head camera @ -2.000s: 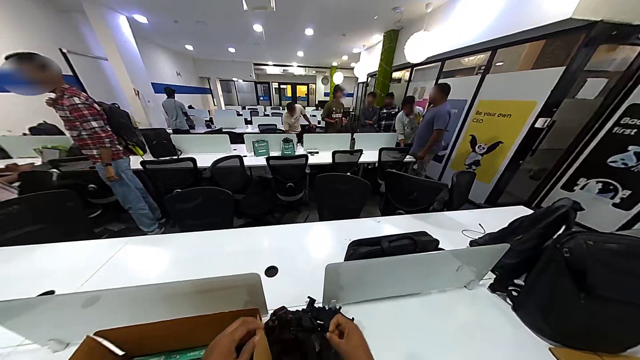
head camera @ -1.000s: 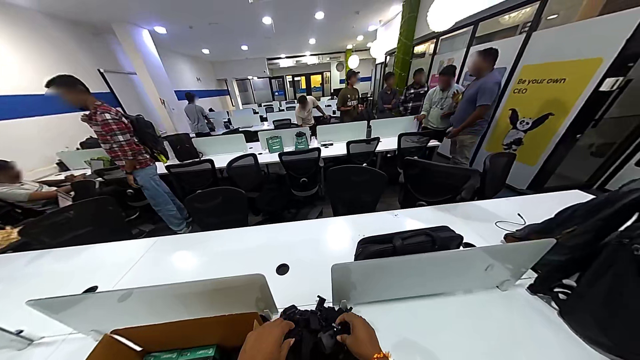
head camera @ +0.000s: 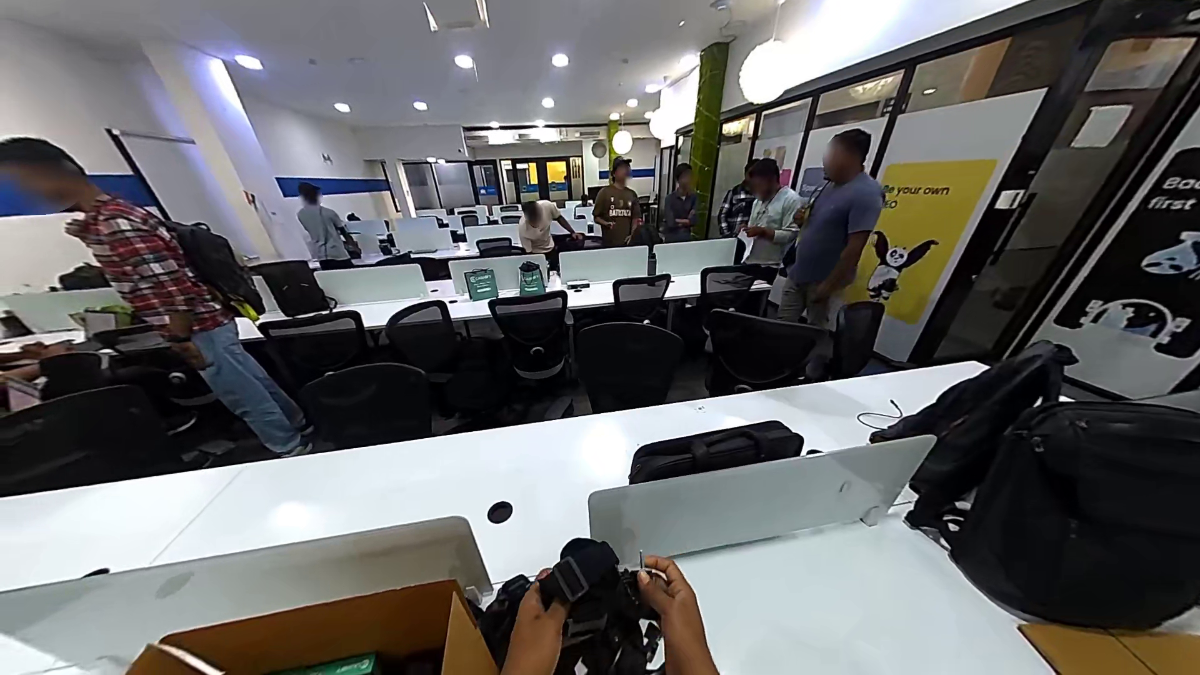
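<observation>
A bundle of black straps with buckles (head camera: pixel 586 586) is between my hands at the bottom centre, over the white desk. My left hand (head camera: pixel 536 628) grips a strap near its buckle from the left side. On the right, my right hand (head camera: pixel 673 600) pinches a small thin piece at the bundle's edge; what it is cannot be told. Just left of the bundle stands an open cardboard box (head camera: pixel 328 619) with a green box (head camera: pixel 342 667) inside. The lower part of the bundle is cut off by the frame.
Frosted desk dividers (head camera: pixel 741 502) stand beyond my hands. A black laptop bag (head camera: pixel 717 450) lies behind the right one. A black backpack (head camera: pixel 1087 511) and a cardboard piece (head camera: pixel 1106 649) are at the right. Black chairs (head camera: pixel 628 361) line the far side; several people stand beyond.
My left hand has come up gripping a strap by its buckle, and my right hand now pinches a small piece. The person in the checked shirt at the left leans forward more.
</observation>
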